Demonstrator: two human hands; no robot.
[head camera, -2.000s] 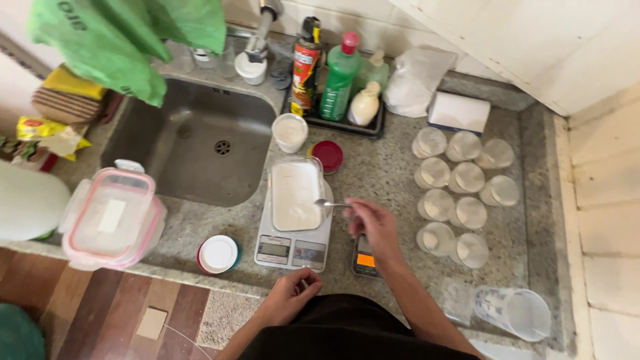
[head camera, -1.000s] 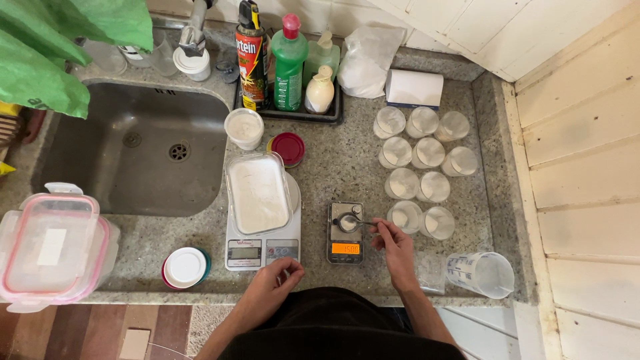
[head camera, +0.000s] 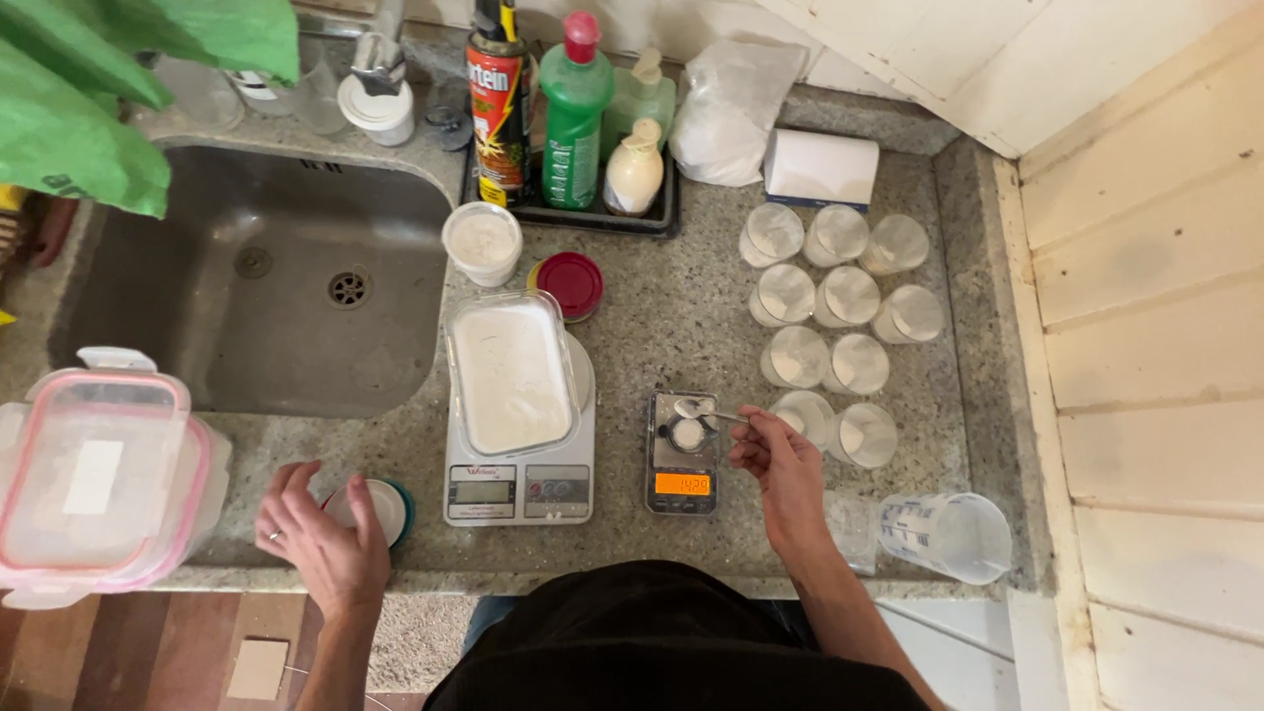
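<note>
My right hand (head camera: 780, 469) grips a small metal spoon (head camera: 703, 409) by its handle, its bowl holding white powder over a pocket digital scale (head camera: 682, 474) with a lit orange display. A small round vessel (head camera: 687, 433) with white powder stands on that scale. My left hand (head camera: 326, 538), wearing a ring, is spread over stacked round lids (head camera: 395, 509); whether it touches them is unclear. Between the hands, a glass container of white powder (head camera: 513, 375) rests on a white kitchen scale (head camera: 519, 499).
Several plastic cups (head camera: 857, 363), most with white powder, stand right. A measuring jug (head camera: 948, 536) lies near the front edge. Behind are a powder tub (head camera: 483, 242), a red lid (head camera: 568, 284) and a black tray (head camera: 642, 225) of bottles. The sink (head camera: 257, 326) and lidded containers (head camera: 109, 474) are left.
My left hand has moved left from beside the kitchen scale to the stacked lids. The spoon went from over the glass container to the pocket scale.
</note>
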